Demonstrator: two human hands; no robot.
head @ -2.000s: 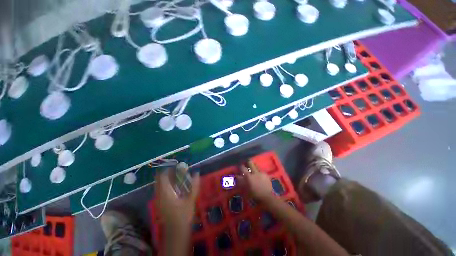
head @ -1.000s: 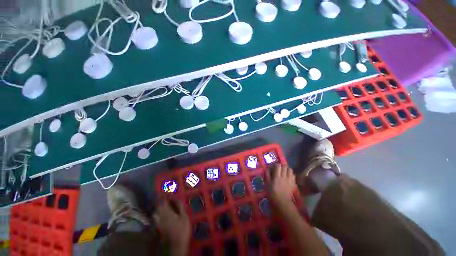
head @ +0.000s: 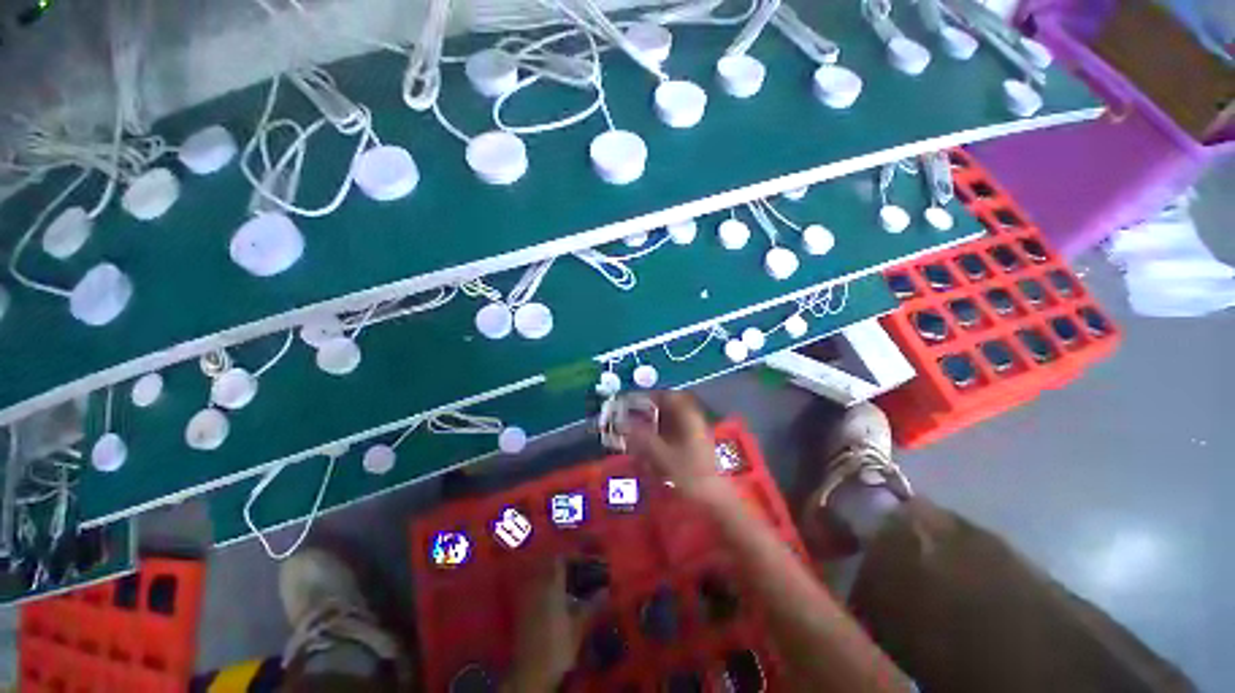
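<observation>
The red-orange compartment tray (head: 436, 612) lies low at my legs. Lit strapless watches (head: 568, 508) sit in its far row, dark ones (head: 660, 613) in nearer pockets. My right hand (head: 673, 440) is above the tray's far edge, by the lowest green shelf. Its fingertips grip a small pale, squarish piece, apparently a watch body (head: 627, 422), close below two white charging pucks (head: 646, 376). My left hand (head: 553, 623) is blurred, low over the middle of the tray, beside a dark watch (head: 587, 579). Its fingertips are unclear.
Green-topped shelves (head: 406, 251) with white edges and corded pucks (head: 619, 156) stretch ahead. Stacked red-orange trays (head: 995, 366) stand right, beside a white bracket-like piece (head: 878, 355) and purple bin (head: 1084, 169). A side tray (head: 102, 636) is at lower left. My shoes flank the tray.
My right hand has moved left and up from the tray's right side and now holds a small piece. My left hand has moved right over the tray. The view has shifted slightly.
</observation>
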